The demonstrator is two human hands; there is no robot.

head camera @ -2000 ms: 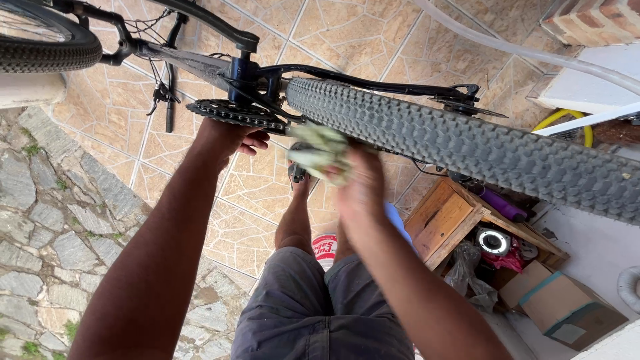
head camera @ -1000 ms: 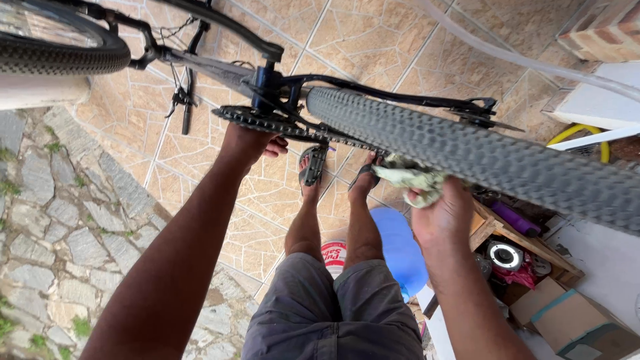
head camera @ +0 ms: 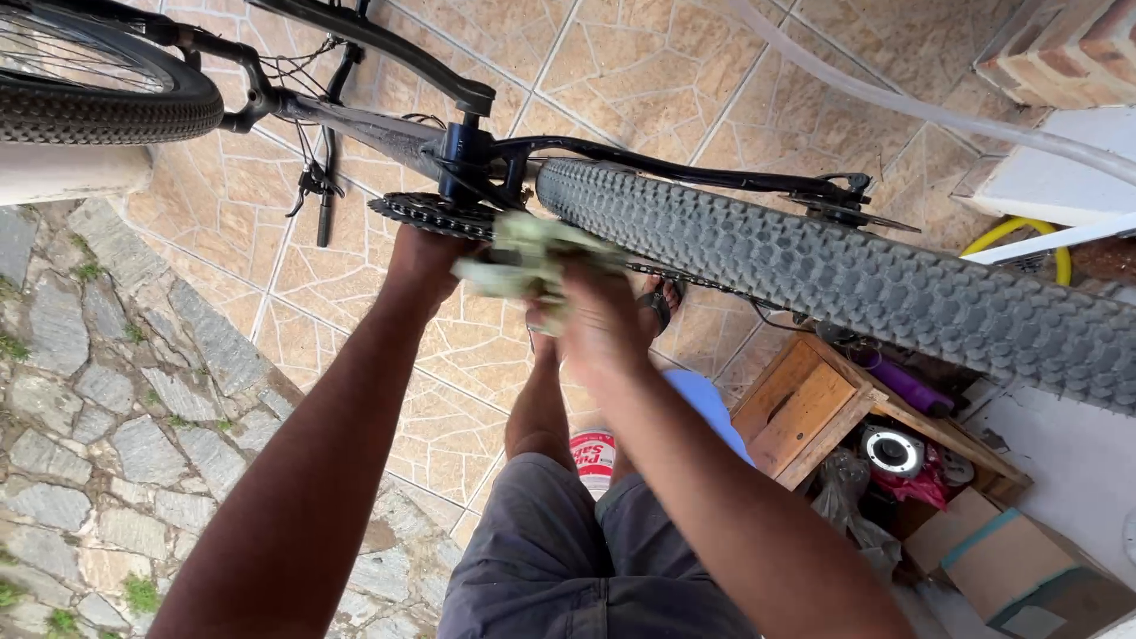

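Observation:
A bicycle stands wheels-up, its knobby rear tire crossing the upper right and its front wheel at the upper left. Just under the chainring is my left hand; its fingers are partly hidden, so what it grips does not show. My right hand, blurred, holds a pale green cloth at the chain beside the chainring, near the tire's front end. The bicycle chain runs on to the right below the tire. A black crank arm lies above the frame.
A wooden cabinet with a purple bottle stands at the lower right, beside a cardboard box. Near my legs are a blue container and a red-and-white tub. A clear hose crosses the upper right. The handlebar grip is near the floor.
My right hand has moved left with the cloth, from farther along the chain to beside the chainring. My left hand has stayed at the chainring.

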